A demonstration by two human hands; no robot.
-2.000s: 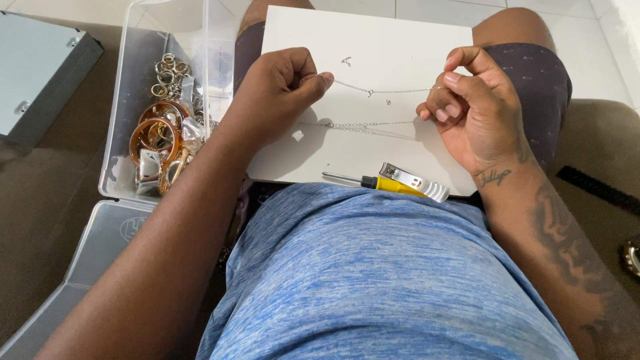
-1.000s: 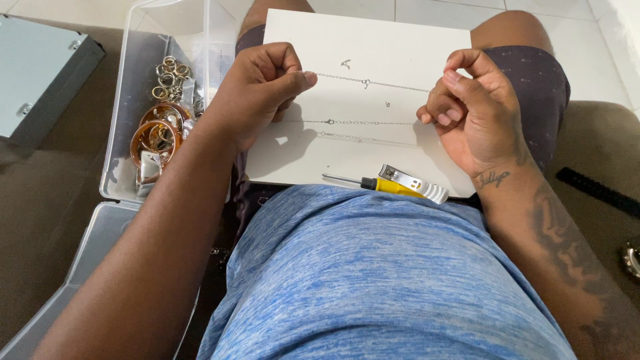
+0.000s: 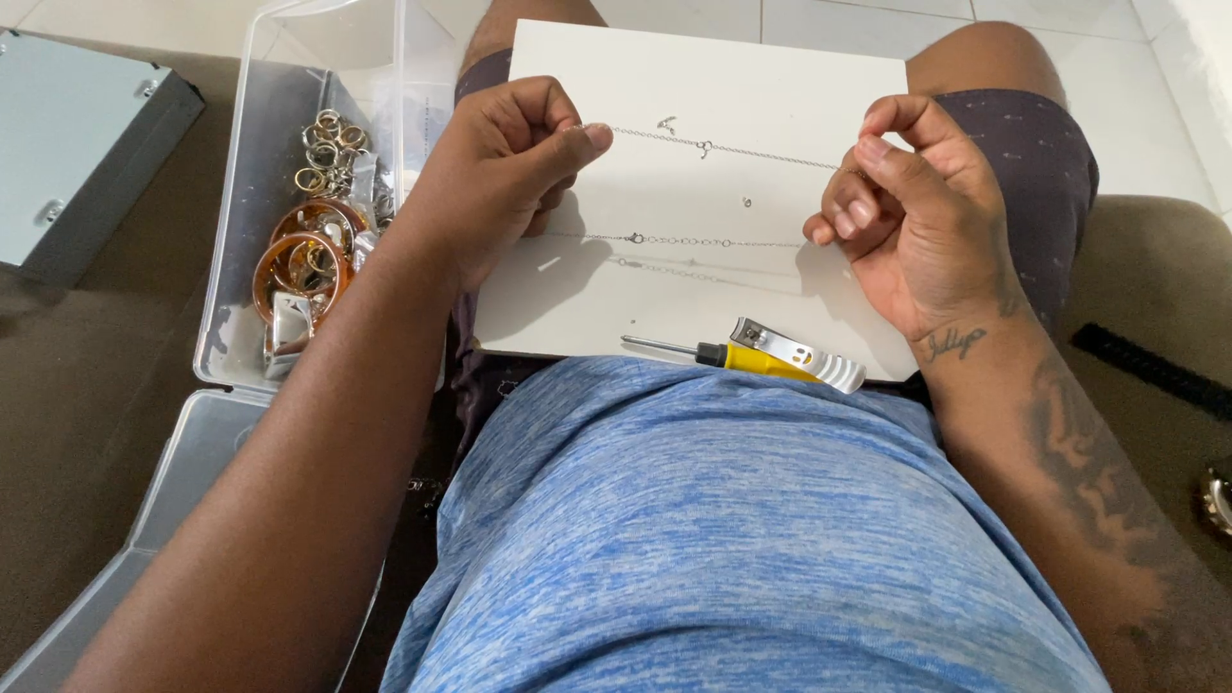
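Between my two hands a thin silver-coloured chain necklace (image 3: 760, 153) is stretched above a white board (image 3: 597, 77) on my lap. My left hand (image 3: 525, 159) pinches it between thumb and forefinger, and my right hand (image 3: 910, 188) holds the other side the same way. A small ring-like piece (image 3: 705, 148) hangs near the middle of the upper strand. The lower strand, with a clasp (image 3: 635, 239) and larger links, spans between the hands lower down; its shadow falls on the board. Two tiny metal pieces, one a small charm (image 3: 666, 125) and one a small ring (image 3: 747, 202), lie on the board.
A yellow-handled screwdriver (image 3: 712, 352) and a nail clipper (image 3: 799, 356) lie at the board's near edge. At left, a clear plastic box (image 3: 226, 241) holds rings and amber-coloured bangles (image 3: 306, 279). A grey case (image 3: 77, 144) is beyond it. A black strip (image 3: 1150, 371) lies at right.
The upper strand between my hands has shifted, and its small ring-like piece is higher than two seconds ago. My left hand has moved slightly left; my right hand stays about where it was.
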